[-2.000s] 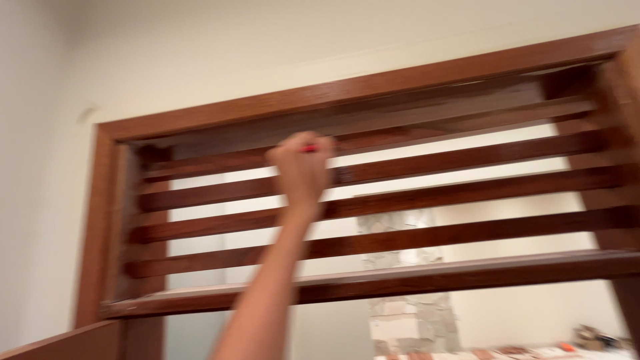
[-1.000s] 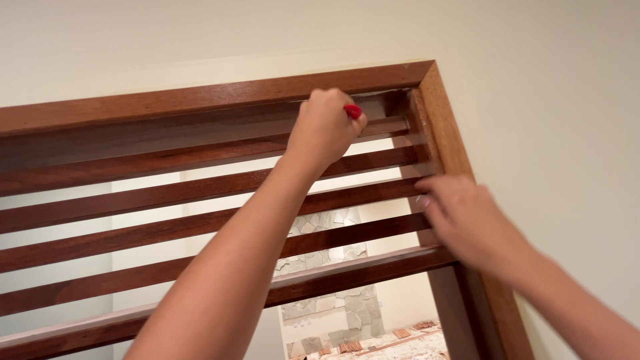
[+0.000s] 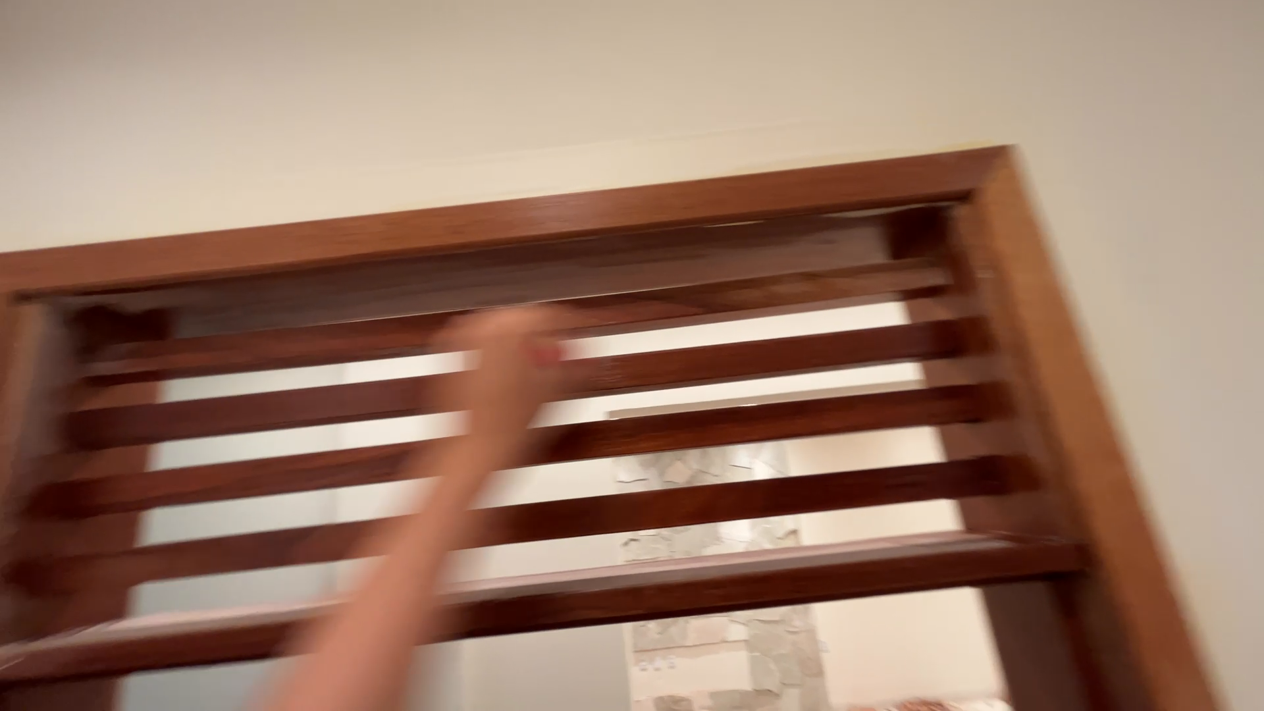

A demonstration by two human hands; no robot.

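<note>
My left hand is raised in front of the slatted wooden transom of a door frame, over its upper slats. It is blurred, closed around a small red object, of which only a bit shows at the side of the fist. What the rest of the object is, the fist and blur hide. Behind the hand runs the top slat, and a second slat lies just below it. Whether the fist touches the slats cannot be told. My right hand is out of view.
A wooden head casing and right side casing frame the opening. A thicker crossbar spans below the slats. Pale wall surrounds the frame. Through the gaps a stone-clad strip shows on a wall beyond.
My left hand has moved left along the upper slats, away from the right corner, with the red object in it. My right hand, at the right side of the frame a second ago, has left the view.
</note>
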